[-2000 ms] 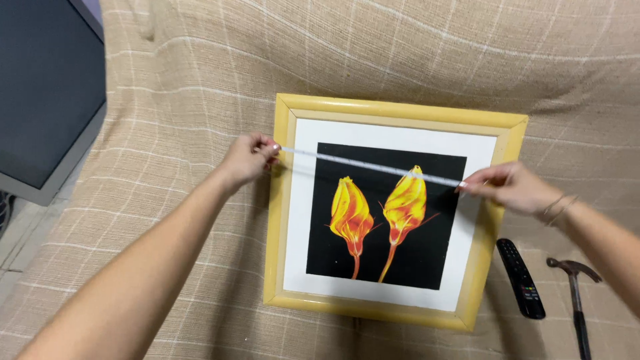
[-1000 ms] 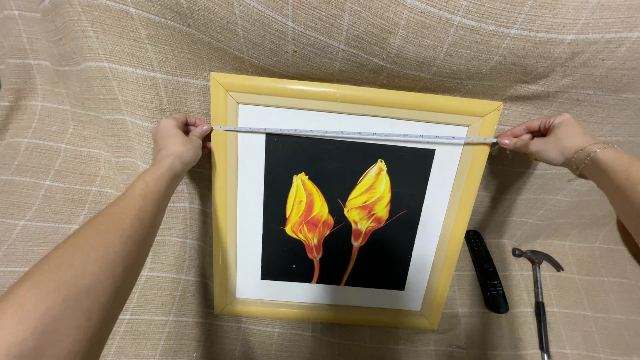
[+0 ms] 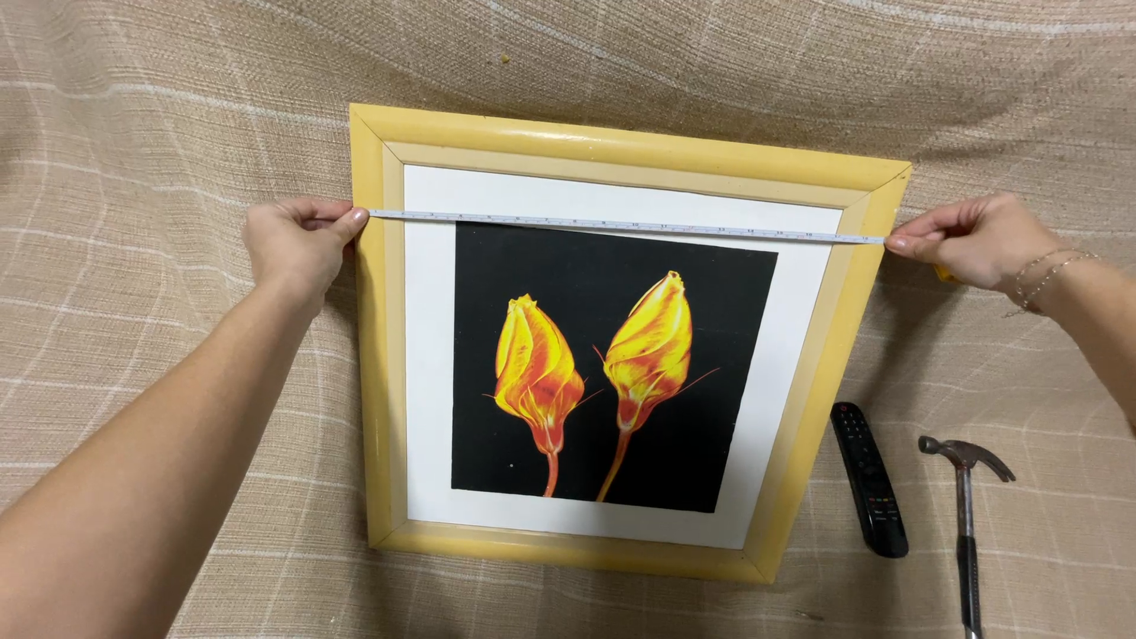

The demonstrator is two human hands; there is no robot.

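Observation:
A yellow picture frame [image 3: 621, 146] surrounds a white mat and a picture of two yellow-orange flower buds [image 3: 648, 346] on black. Across its upper part runs a taut white measuring tape [image 3: 621, 225] with printed marks. My left hand [image 3: 297, 240] pinches one end of the tape between thumb and finger at the frame's left edge. At the right edge, my right hand [image 3: 976, 240] pinches the tape's other end; a small yellow thing shows beneath this hand, mostly hidden.
Beige woven cloth with pale lines [image 3: 177, 177] lies in folds under everything. A black remote control [image 3: 870, 479] rests right of the frame's lower part. Farther right is a claw hammer [image 3: 966, 506] with a dark grip, its lower end near the image's bottom edge.
Two seconds ago the tape's right end was over the picture's mat; my right hand has since moved outward to the frame's right edge, and more tape shows. The view has shifted.

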